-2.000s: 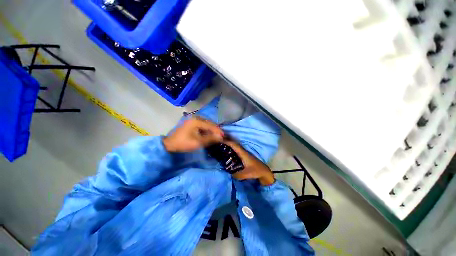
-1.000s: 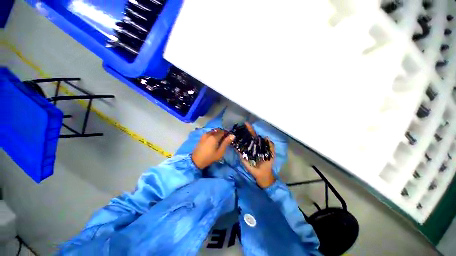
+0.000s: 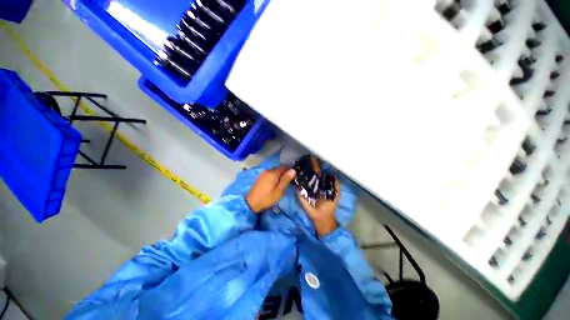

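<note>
My right hand (image 3: 323,210) holds a bunch of small glossy black parts (image 3: 314,185) in its palm, fingers curled around them, low in front of my body. My left hand (image 3: 269,189) is at the left side of the bunch, its thumb and fingertips closed on the parts there. Its fingertips are partly hidden. A large white foam tray (image 3: 375,112) lies on the bench, with black parts (image 3: 519,164) standing in its slots at the right.
A large blue tote (image 3: 215,87) at upper left holds a row of black parts. A lower blue bin (image 3: 240,150) holds jumbled ones. A spare blue bin (image 3: 37,147) is on a black-legged stand at left. A round black stool (image 3: 412,301) stands at lower right, beside the green bench edge (image 3: 531,307).
The view has shifted, showing more of the large tote and its row. My left hand, raised and blurred two seconds ago, is now lower beside the bunch. My right hand still holds the parts.
</note>
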